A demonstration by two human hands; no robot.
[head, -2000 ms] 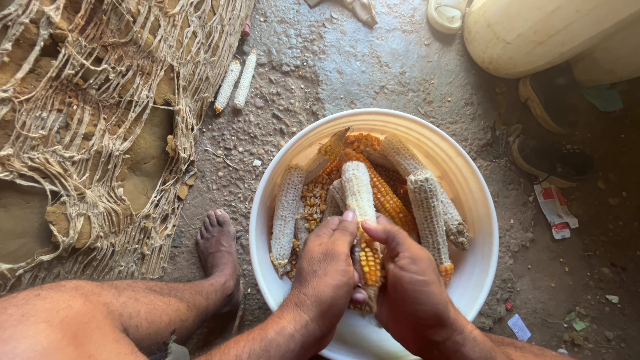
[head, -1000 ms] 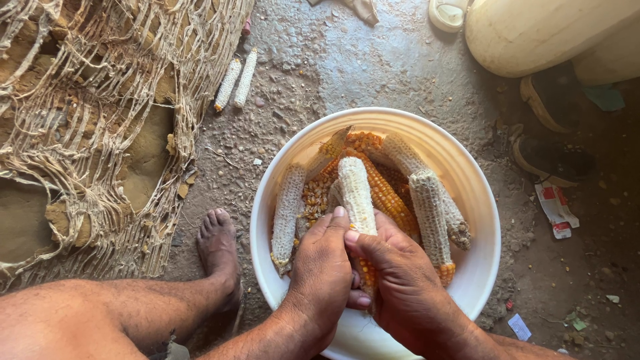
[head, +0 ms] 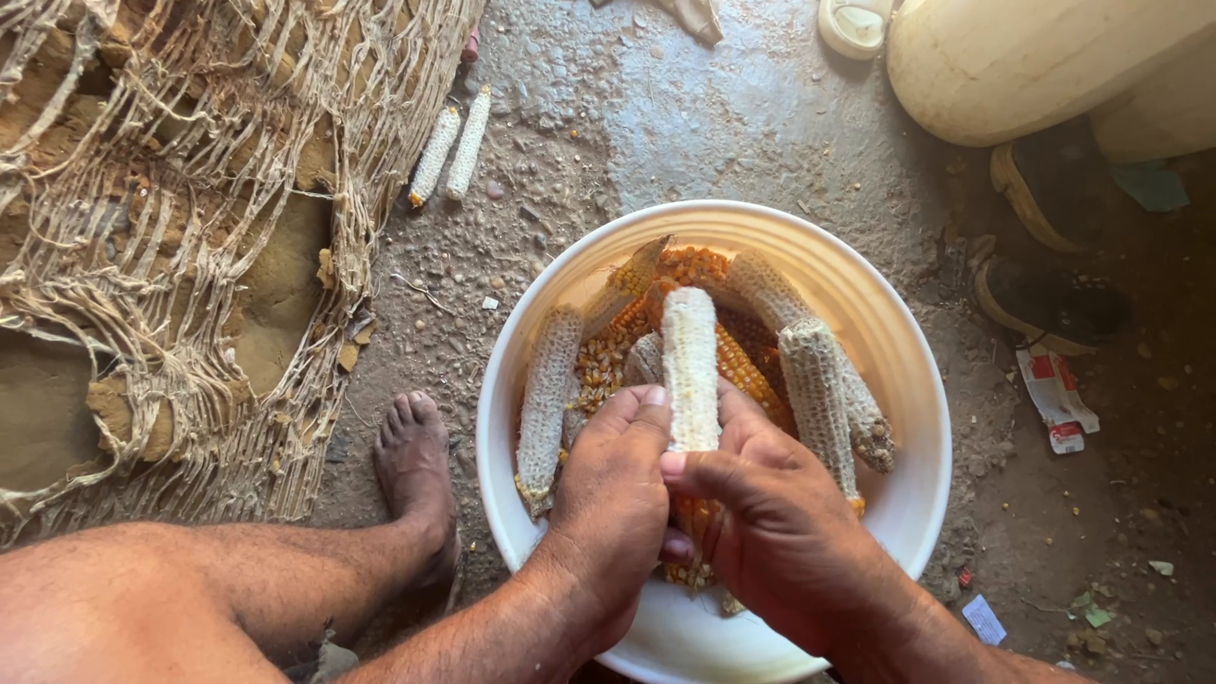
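Observation:
Both my left hand (head: 617,484) and my right hand (head: 779,513) grip one corn cob (head: 692,370) over a white plastic tub (head: 931,475). The cob's upper part is bare and pale; orange kernels show at its lower end, partly hidden by my fingers. My right thumb presses across its middle. Inside the tub, a stripped cob (head: 549,408) leans at the left, and another stripped cob (head: 819,408) lies at the right over one more. Loose corn kernels (head: 600,369) and an ear of corn with its kernels (head: 750,375) lie beneath and behind my hands.
Two bare cobs (head: 451,152) lie on the rough floor beside a frayed woven fibre mat (head: 285,237). My bare foot (head: 413,456) is left of the tub. Cream plastic containers (head: 1007,66), dark shoes (head: 1045,294) and a torn red-and-white wrapper (head: 1054,399) are at the right.
More of the held cob's upper part shows bare above my thumbs than two seconds ago, when orange kernels were seen between my hands. Both hands have kept their grip over the tub.

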